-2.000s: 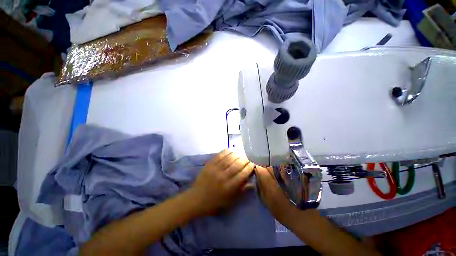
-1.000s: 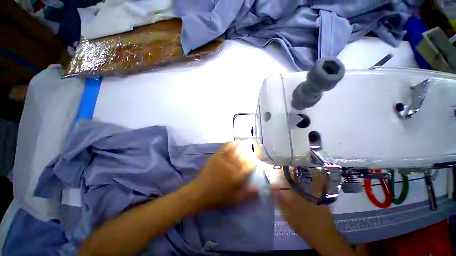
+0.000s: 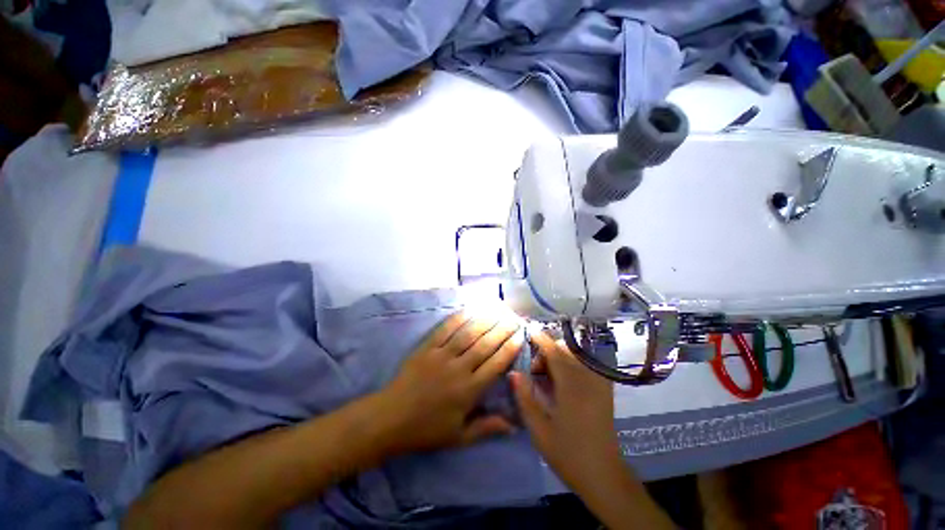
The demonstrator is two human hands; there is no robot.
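A blue-grey garment (image 3: 233, 321) lies bunched at the left of the white table and runs flat to the needle area of the white sewing machine (image 3: 715, 223). My left hand (image 3: 446, 383) lies on the cloth, its fingertips in the bright lamp glare beside the needle area. My right hand (image 3: 565, 399) holds the cloth edge close to my left fingertips, just below the machine head. A small fold of cloth shows between the two hands. The needle and presser foot are hidden by glare and the head.
A blue-grey garment pile (image 3: 518, 41) and a shiny brown packet (image 3: 249, 88) lie at the far edge. Blue tape (image 3: 129, 197) is at left. Red-handled scissors (image 3: 736, 364) and green-handled scissors (image 3: 774, 357) lie beside the machine. Red cloth or plastic (image 3: 819, 476) is at lower right.
My right hand, blurred and farther right a second ago, is now back beside my left fingertips at the cloth edge. The camera view has shifted slightly.
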